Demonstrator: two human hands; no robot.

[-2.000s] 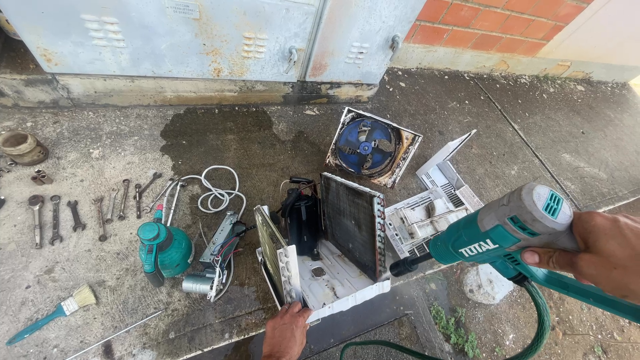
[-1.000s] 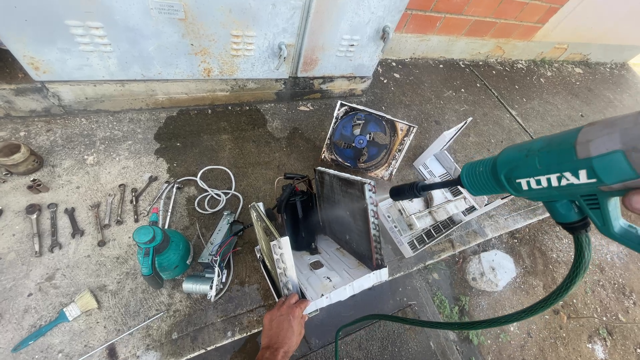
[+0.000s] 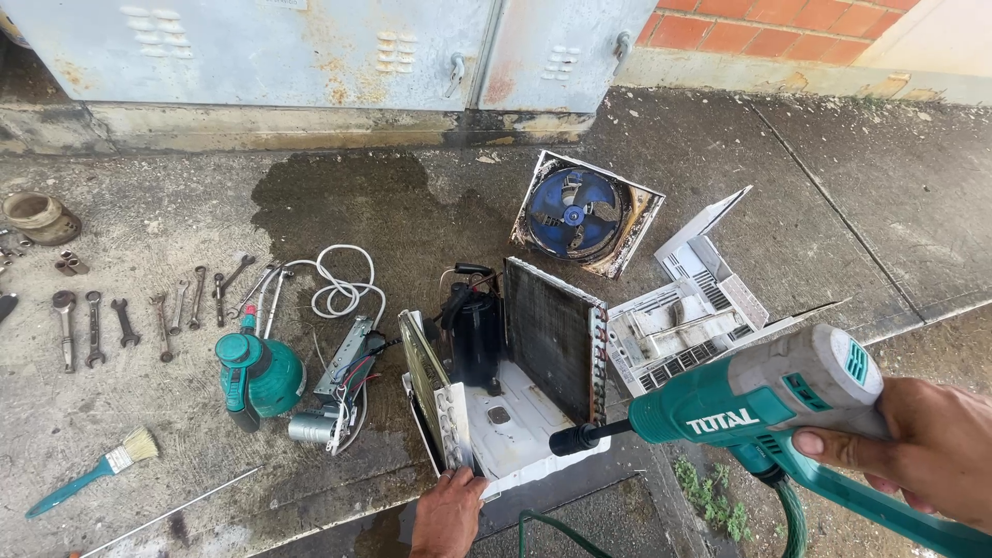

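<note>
My right hand [image 3: 922,453] grips a teal and grey TOTAL cordless pressure washer gun [image 3: 759,395], a green hose joined at its underside. The black nozzle hangs near the front right corner of a white air conditioner base pan [image 3: 519,434]. My left hand [image 3: 449,511] rests its fingers on the pan's front left corner, below the end of the lighter coil [image 3: 434,395]; whether they grip it cannot be told. On the pan stand a black compressor [image 3: 474,333] and a dark finned condenser coil [image 3: 552,341] with copper bends along its edge.
A blue fan in a rusty frame [image 3: 573,215] and white plastic housing parts [image 3: 682,318] lie behind. At left are a teal pump sprayer [image 3: 260,376], a capacitor with wiring [image 3: 314,426], several wrenches [image 3: 94,329], a paintbrush [image 3: 93,473] and a thin rod [image 3: 170,511]. Metal cabinets [image 3: 310,54] border the back.
The washer gun has swung: its nozzle, over the white housing parts a second ago, is now lower and to the left, by the base pan's front corner. My left hand has stayed at the pan's corner.
</note>
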